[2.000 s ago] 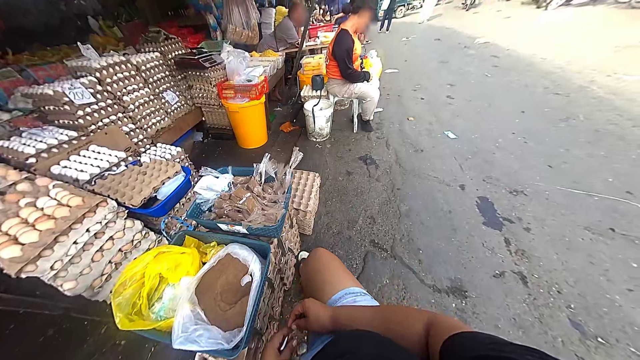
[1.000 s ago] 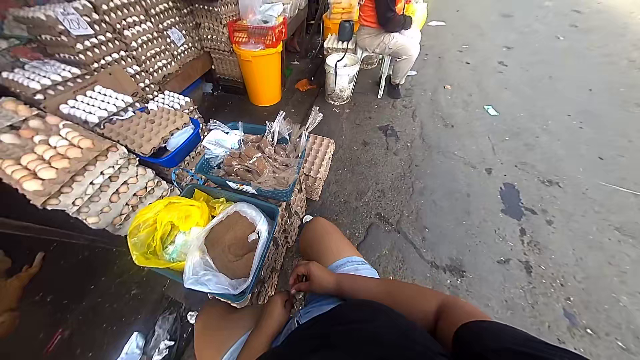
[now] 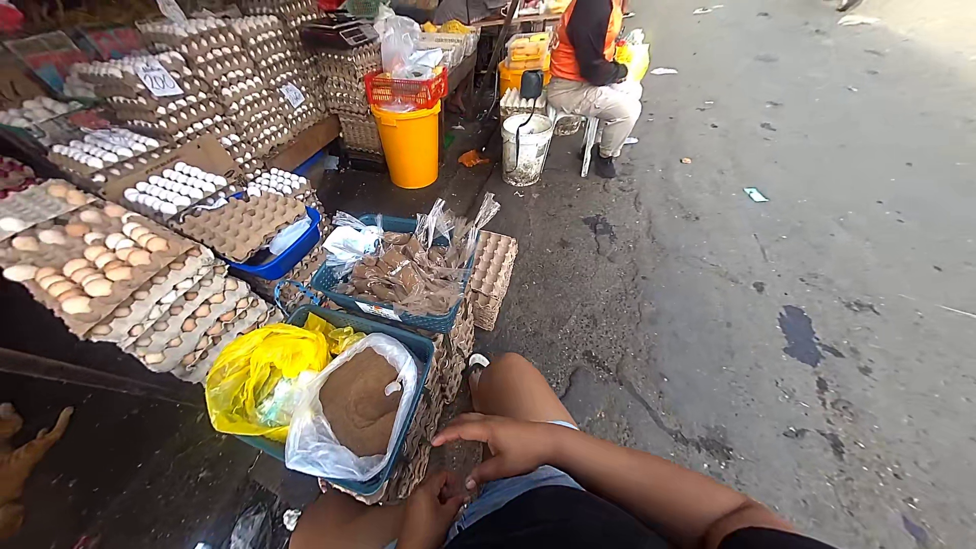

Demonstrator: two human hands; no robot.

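Observation:
My right hand (image 3: 507, 446) hovers over my lap with its fingers apart and nothing between them. Below and left of it, my left hand (image 3: 435, 499) rests near my thigh, its fingers curled; whether it holds something is hidden. Just left of both hands, a teal plastic basket (image 3: 427, 351) on stacked egg trays bears a clear plastic bag of brown powder (image 3: 358, 400) and a yellow plastic bag (image 3: 252, 374). Behind it, a second teal basket (image 3: 446, 322) contains small knotted plastic bags of brown powder (image 3: 396, 271).
Cardboard trays of eggs (image 3: 91, 259) are stacked at the left, by a blue basin (image 3: 282, 263). An orange bucket (image 3: 412, 145) and a white pail (image 3: 526, 145) stand ahead. A person in an orange vest (image 3: 595, 69) sits beyond. An animal's orange leg (image 3: 30, 457) shows lower left.
My right hand was close to my left hand one second ago; now it is apart from it, with its fingers extended toward the near basket.

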